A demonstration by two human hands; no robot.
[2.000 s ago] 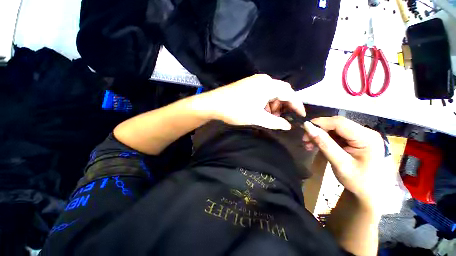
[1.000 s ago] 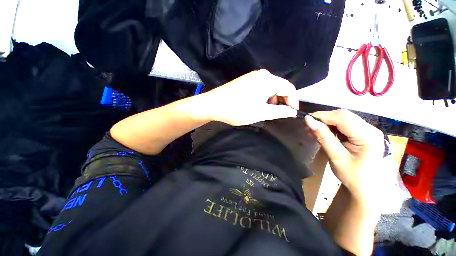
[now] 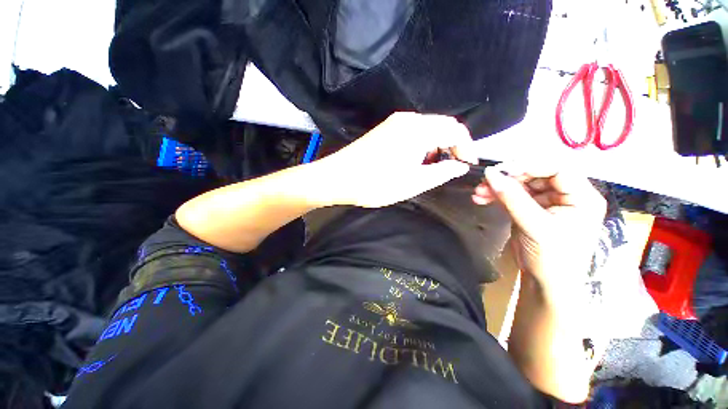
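Observation:
My left hand (image 3: pixel 411 160) and my right hand (image 3: pixel 547 208) are close together just below the table edge, above my lap. Between their fingertips is a tiny narrow black strip (image 3: pixel 482 165), pinched at its right end by my right thumb and finger and at its left end by my left fingertips. Part of the strip is hidden in my left fingers. A black ribbed garment (image 3: pixel 487 72) lies on the table beyond my left hand, with a smooth grey-black lining patch (image 3: pixel 367 32) showing; neither hand grips it.
Red-handled scissors (image 3: pixel 595 108) and a black phone (image 3: pixel 696 88) lie on the white table (image 3: pixel 531 144) at right. A bright red plastic item (image 3: pixel 674 268) is low at right. Loose black cloth (image 3: pixel 72 192) fills the far left. Small black bits are scattered at upper right.
My right fingertips have moved slightly up, and the strip now shows more clearly between the hands. The table things sit slightly higher in the picture.

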